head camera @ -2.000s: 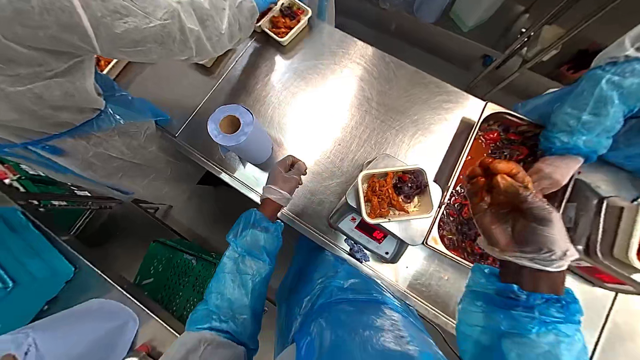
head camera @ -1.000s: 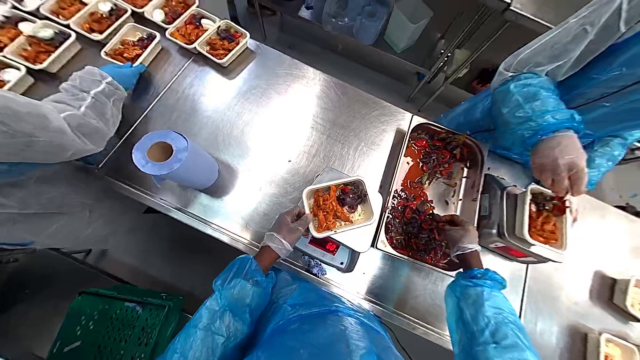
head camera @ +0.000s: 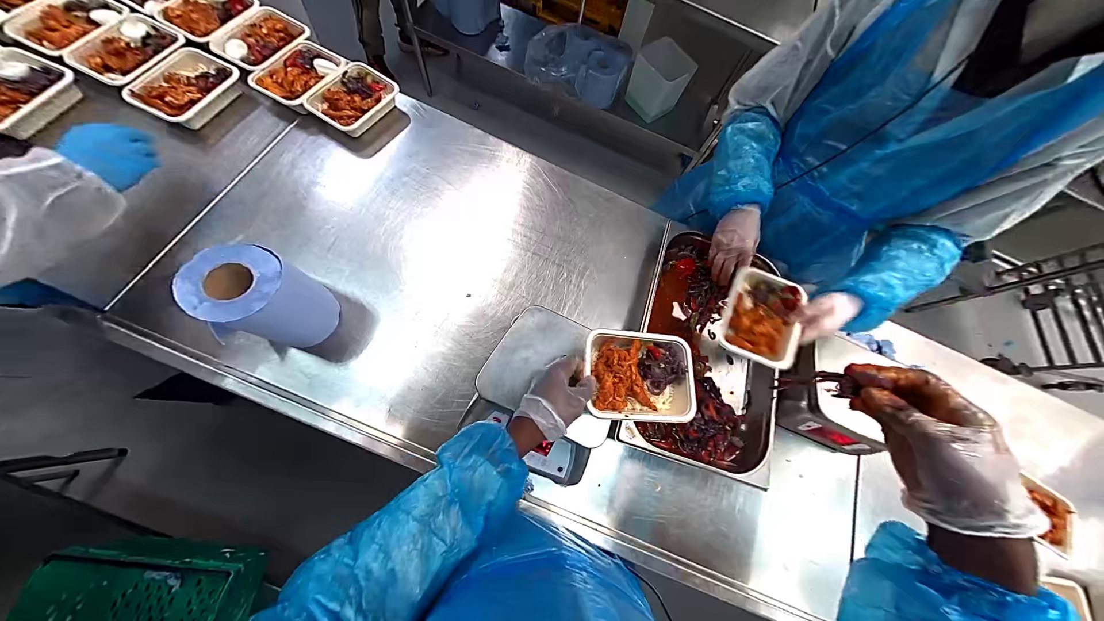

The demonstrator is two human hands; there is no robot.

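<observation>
My left hand, in a clear glove, grips the left rim of a white food tray holding orange-coated food and dark red vegetables. That tray is tilted partly over the digital kitchen scale and partly over the steel pan. Dark cooked vegetables lie in the pan in red sauce. My right hand, its glove stained with sauce, is raised right of the pan and pinches dark vegetable strips between its fingertips.
Across the pan a co-worker's hand reaches in while the other holds a food tray. A blue paper roll stands on the steel table. Filled trays and a blue-gloved hand are at upper left.
My right hand has come out of the pan and moved right with vegetable strips. My left hand has shifted the tray off the scale's middle towards the pan. The co-worker's hand now reaches into the pan.
</observation>
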